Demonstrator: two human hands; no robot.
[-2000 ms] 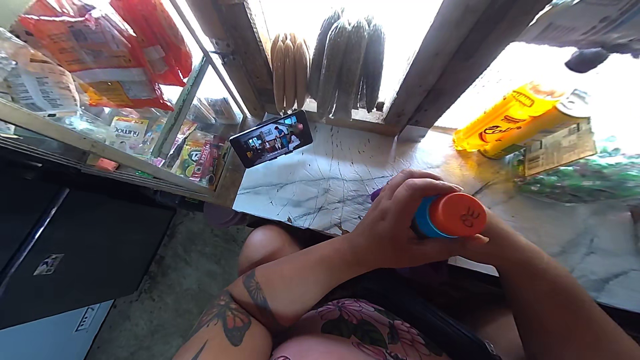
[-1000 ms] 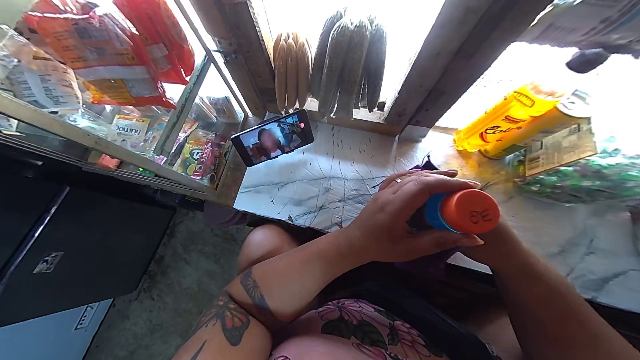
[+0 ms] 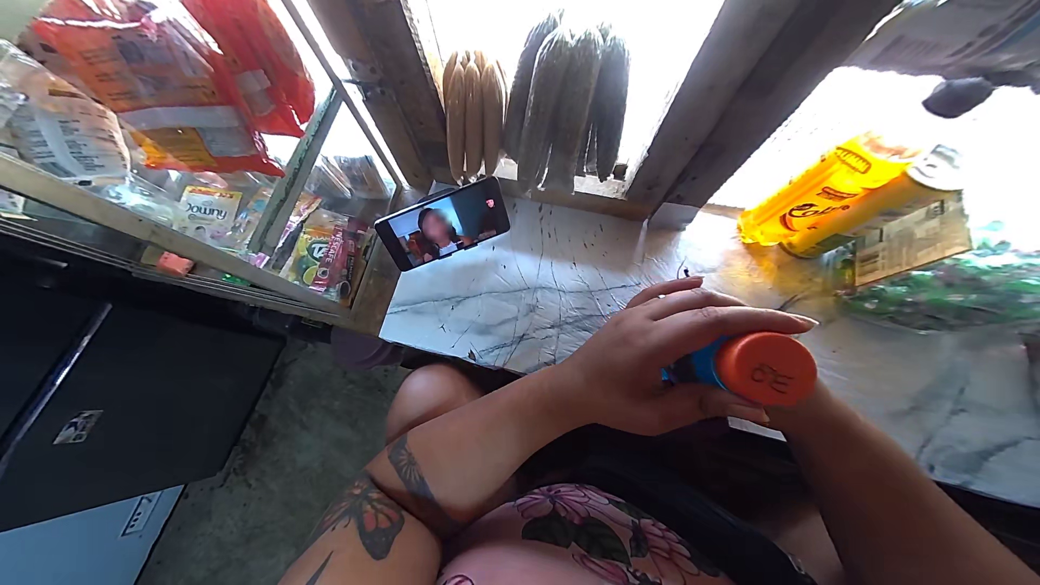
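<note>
My left hand (image 3: 666, 349) is wrapped around a blue bottle with an orange-red cap (image 3: 768, 368); the cap bears handwriting and points toward me. Most of the bottle is hidden by the fingers. My right hand (image 3: 784, 406) lies behind and below the bottle, largely covered by the cap and my left hand, so its grip does not show. A smartphone (image 3: 443, 223) leans at the back left of the marble-patterned counter (image 3: 520, 284), its screen lit with a picture of a person.
A glass-fronted case (image 3: 195, 260) with sachets stands left, plastic packs (image 3: 162, 89) above it. Wrapped bundles (image 3: 556, 106) hang at the window. A yellow drink bottle (image 3: 829, 187), a can (image 3: 934, 171), a cardboard piece (image 3: 914, 240) and green leafy matter (image 3: 951, 292) are at the right.
Both hands and the bottle have shifted slightly, and the cap has moved a little to the right since the earliest frame. The picture on the phone's screen has changed.
</note>
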